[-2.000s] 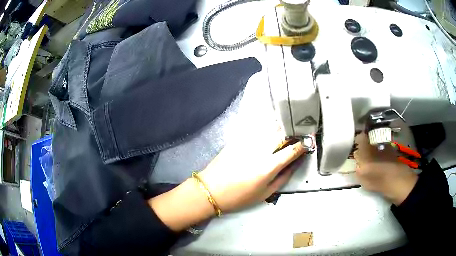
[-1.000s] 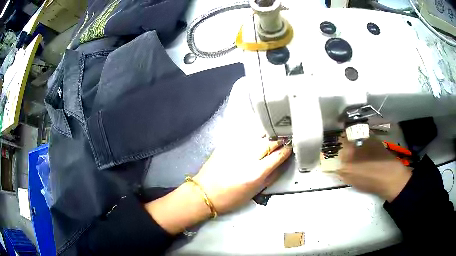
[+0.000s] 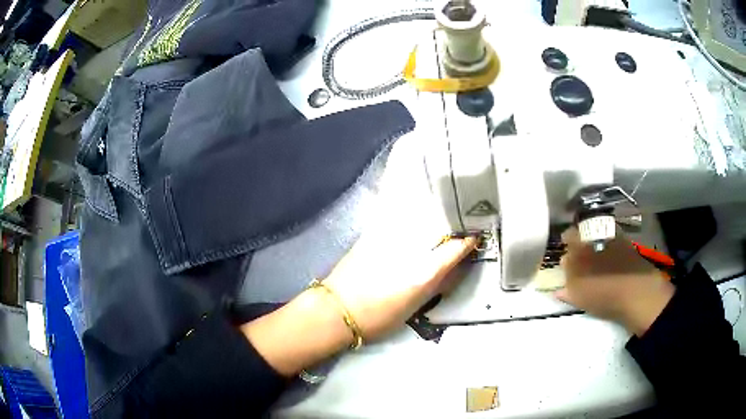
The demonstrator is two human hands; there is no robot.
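A dark grey denim garment [image 3: 237, 180] lies on the machine table at the left, its collar at the far left and a sleeve across it. My left hand [image 3: 393, 274], with a gold bracelet, reaches over the garment's paler part, fingertips at the presser foot [image 3: 486, 243]. What its fingers press or hold is hidden. My right hand [image 3: 609, 274] is behind the head's white cover, below the thread tension knob [image 3: 596, 228]. Its fingers are blurred and partly hidden. Orange-handled snips [image 3: 653, 254] show beside it; whether it holds them is unclear.
The white sewing machine head [image 3: 662, 106] fills the upper right, with a yellow band [image 3: 452, 80] round its post. A dark embroidered garment [image 3: 229, 33] lies at the back left. A blue crate [image 3: 64, 327] stands left of the table. A dark flat rectangle [image 3: 689, 232] lies at the right.
The view has shifted between frames. My left hand remains at the presser foot and my right hand behind the cover. Less of the orange snips shows now.
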